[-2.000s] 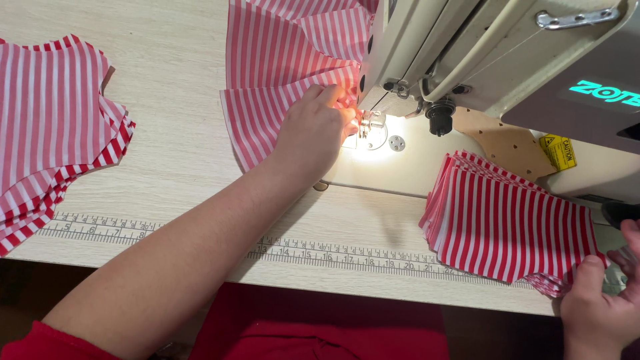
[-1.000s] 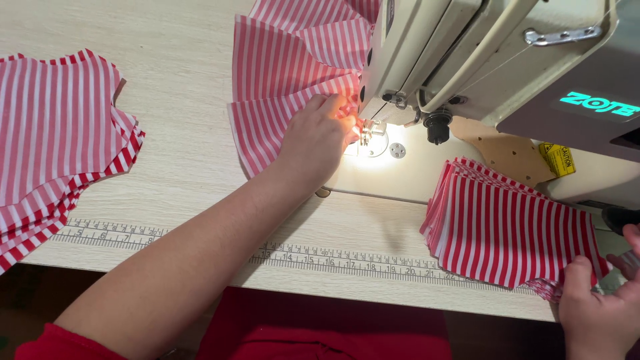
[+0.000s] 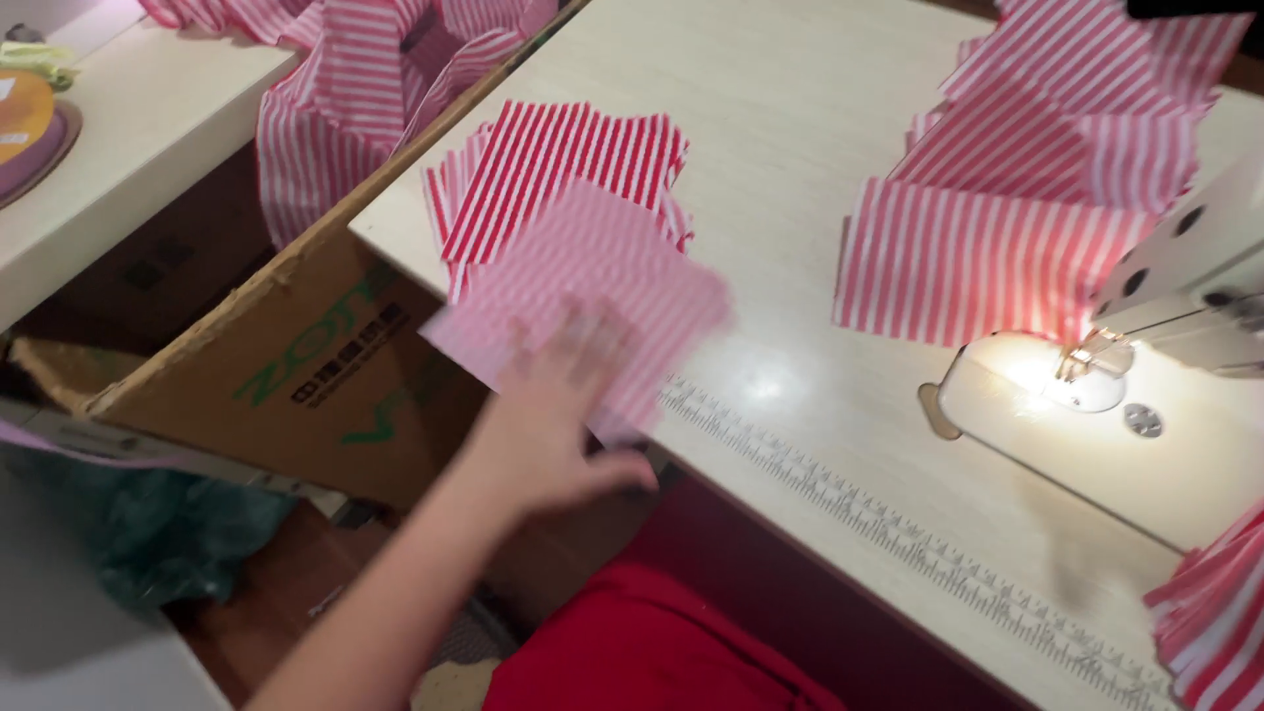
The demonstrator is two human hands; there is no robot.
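Note:
My left hand (image 3: 563, 395), blurred by motion, is at a pale striped fabric piece (image 3: 632, 286) over the table's front left edge; its fingers lie on or behind the cloth, and whether they grip it cannot be told. Just beyond is a stack of red-and-white striped fabric pieces (image 3: 573, 158). Striped fabric (image 3: 978, 262) runs up to the lit presser foot (image 3: 1091, 355) of the sewing machine (image 3: 1205, 267). More striped pieces (image 3: 1220, 612) are at the right edge. My right hand is out of view.
A printed ruler scale (image 3: 849, 504) follows the table's front edge. Left of the table stands an open cardboard box (image 3: 326, 346) with striped fabric (image 3: 336, 118) hanging at it. A second table (image 3: 148, 118) holds a thread cone or spool (image 3: 30, 128). Green plastic (image 3: 168, 533) lies lower left.
My left hand has left the fabric by the presser foot and moved left to the stack, where a pale piece is now at it. The view has swung left; my right hand has left it.

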